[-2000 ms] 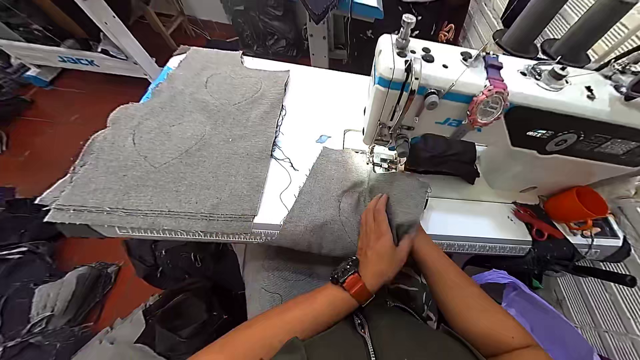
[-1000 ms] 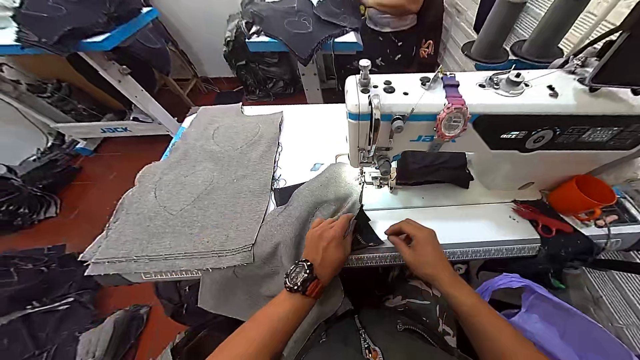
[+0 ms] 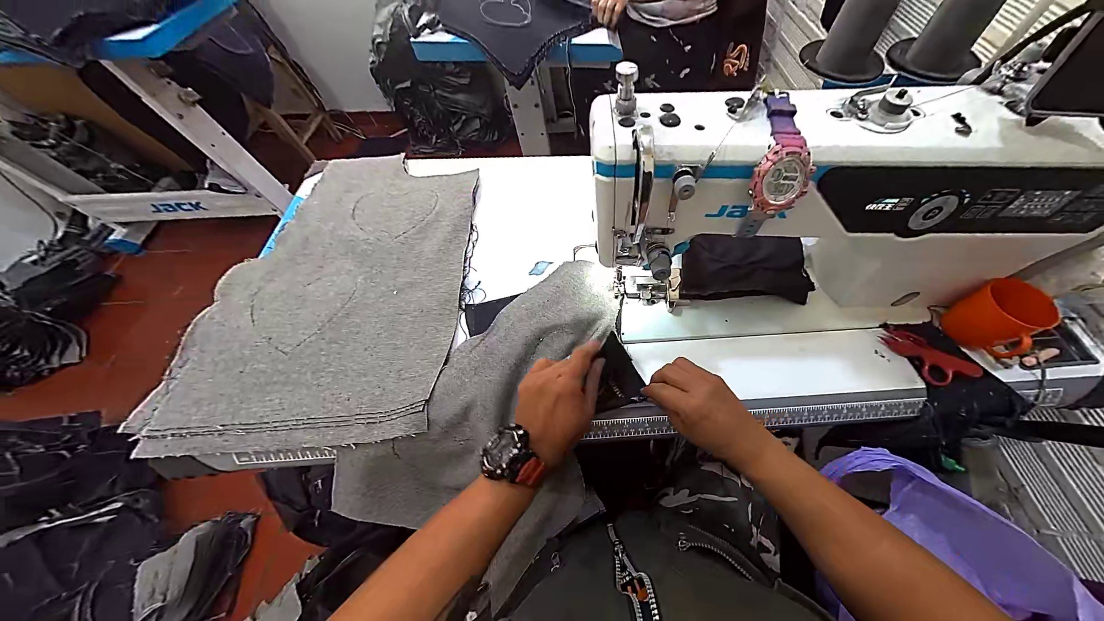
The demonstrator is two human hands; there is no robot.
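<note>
A Jack industrial sewing machine (image 3: 742, 198) stands on the white table, its lit presser foot (image 3: 642, 289) at the edge of a grey fabric piece (image 3: 483, 388). That piece drapes over the table's front edge, with a black fabric piece (image 3: 617, 375) beside and partly under it. My left hand (image 3: 561, 397) is closed on the grey fabric near its right edge. With thumb and fingertips, my right hand (image 3: 690, 401) pinches the corner of the black fabric. A stack of grey fabric panels (image 3: 319, 319) with drawn curved outlines lies at the left.
Red-handled scissors (image 3: 931, 354) and an orange mug (image 3: 1000, 315) are at the right. A wristwatch (image 3: 783, 172) hangs on the machine, and a folded black cloth (image 3: 743, 267) lies under its arm. A purple bag (image 3: 949, 526) is at lower right. Another person's hand (image 3: 609, 10) shows at the top.
Both hands were together on the grey fabric at first; my right hand has moved right to the black fabric. The grey piece now hangs further left, exposing the black one. The view has shifted.
</note>
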